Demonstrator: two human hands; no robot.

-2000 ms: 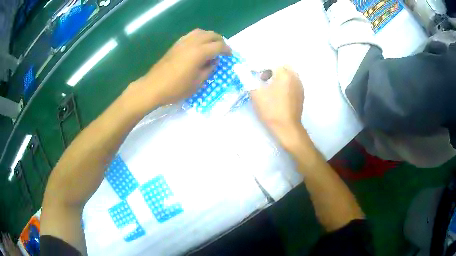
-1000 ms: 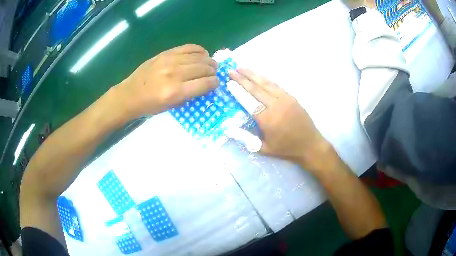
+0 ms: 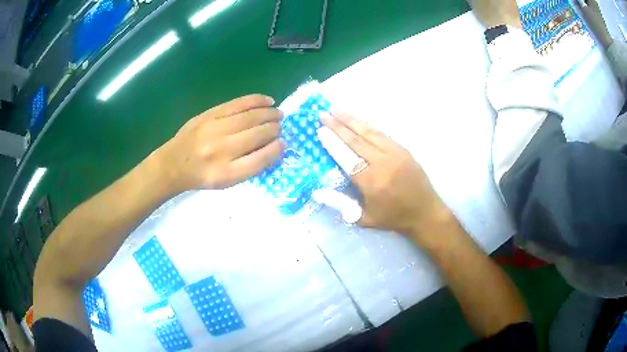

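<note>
A stack of blue dotted sheets in clear, shiny plastic (image 3: 302,148) lies on the white mat (image 3: 405,75) at its belt-side edge. My left hand (image 3: 230,144) is on the stack's left side, fingers bent over it; its thumb is hidden. My right hand (image 3: 385,172) is at the stack's right side, with white finger cots on some fingers; its fingertips touch the plastic. Several loose blue dotted sheets (image 3: 215,305) lie on the mat at lower left, one partly beside my left forearm.
A black phone middle frame (image 3: 297,45) lies on the green conveyor belt (image 3: 227,62) beyond my hands. More frames are at far left. A neighbour's grey sleeve (image 3: 570,199) and arm reach in at right, near a blue tray (image 3: 550,27).
A phone frame has come further into view on the belt. My left hand has shifted slightly down and towards me on the stack. My right hand, bent earlier, lies flatter with its cots showing.
</note>
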